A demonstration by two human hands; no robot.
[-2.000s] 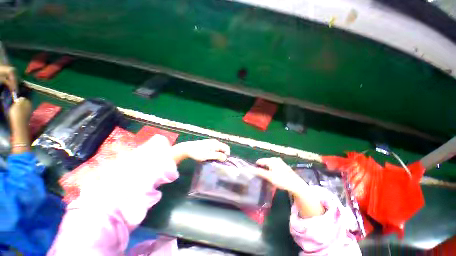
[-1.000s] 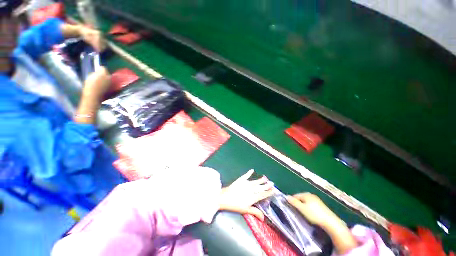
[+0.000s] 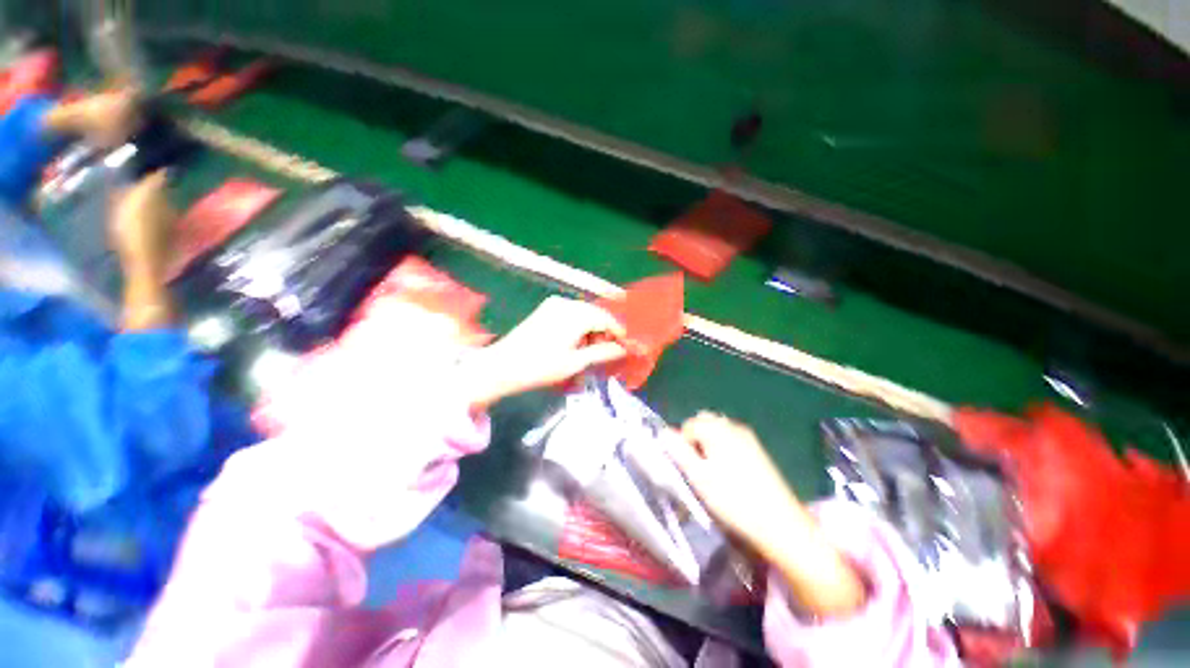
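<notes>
My left hand holds a red bubble bag raised by its lower left edge, over the bench edge. My right hand is on the right side of a shiny silver antistatic bag with a dark item in it; its fingers are bent at the film's edge. The antistatic bag lies tilted just below the red bag and apart from its inside. A darker red bubble bag lies flat under the antistatic bag. The picture is blurred.
Silver-black packets lie at right beside a ruffled red bundle. A dark glossy stack lies at left by a neighbour in blue sleeves. The green conveyor carries red and dark packets. A pale strip edges the bench.
My left hand has moved off the antistatic bag and now holds up a red bubble bag. The antistatic bag looks looser and more spread. The camera view has turned rightward.
</notes>
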